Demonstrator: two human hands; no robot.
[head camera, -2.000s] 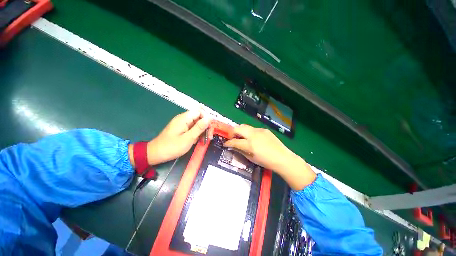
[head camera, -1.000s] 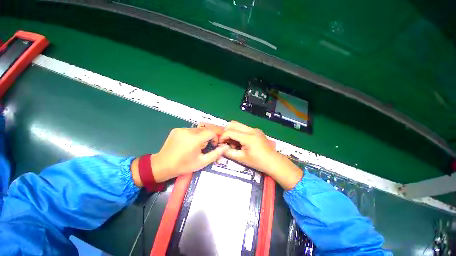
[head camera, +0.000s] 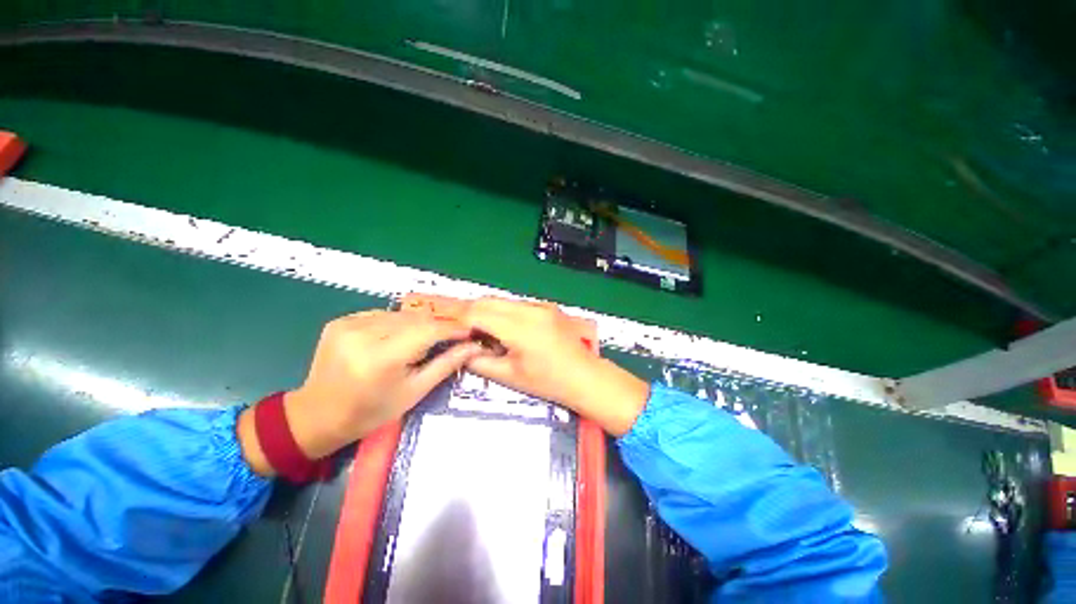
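Note:
A tablet unit with its back open lies in a red-orange holding frame in front of me. A silver rectangle fills most of it, with circuitry at its top end. My left hand, with a dark red wrist band, and my right hand meet over the top end of the unit. Their fingertips are bunched together over a small dark spot. Whether they pinch a small part is hidden by the fingers.
An unframed tablet unit with an orange-yellow strip lies on the green belt beyond the white chipped edge strip. Clear shiny plastic lies right of the frame. A dark tangled cluster is farther right.
Two seconds ago my hands were apart at the frame's top end; now their fingertips are together. The view has turned, and the framed tablet at far left has almost left the picture.

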